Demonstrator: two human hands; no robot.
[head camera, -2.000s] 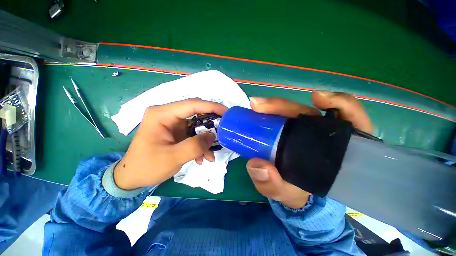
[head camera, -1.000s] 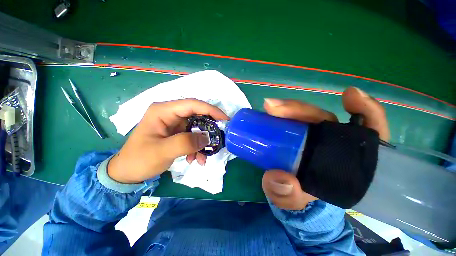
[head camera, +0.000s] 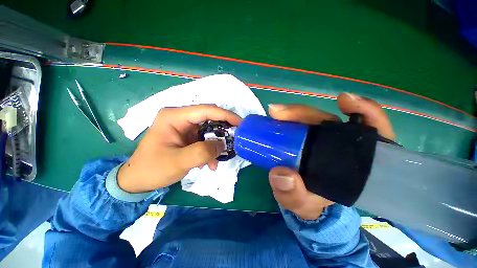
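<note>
My left hand (head camera: 170, 146) pinches a round black electronic module (head camera: 227, 149) between thumb and fingers, above a crumpled white cloth (head camera: 212, 187). My right hand (head camera: 301, 196) grips the dispensing cartridge (head camera: 269, 141) around its blue front and black sleeve (head camera: 340, 162). The cartridge's blue end is right at the module's right side and hides part of it. The needle tip is hidden or too small to tell. The cloudy clear rear body (head camera: 418, 183) runs off to the right. My right index finger is at a small black switch (head camera: 355, 118) on the sleeve.
Silver tweezers (head camera: 90, 116) lie left of the cloth. A metal tray (head camera: 35, 112) with mixed items stands at far left. The green conveyor belt (head camera: 293, 36) with red border lines runs behind the bench. A small dark and silver item (head camera: 78, 6) is at the top left.
Since one second ago, the cartridge and my right hand have moved left, and the blue end covers more of the module. The small item on the belt has shifted slightly right.
</note>
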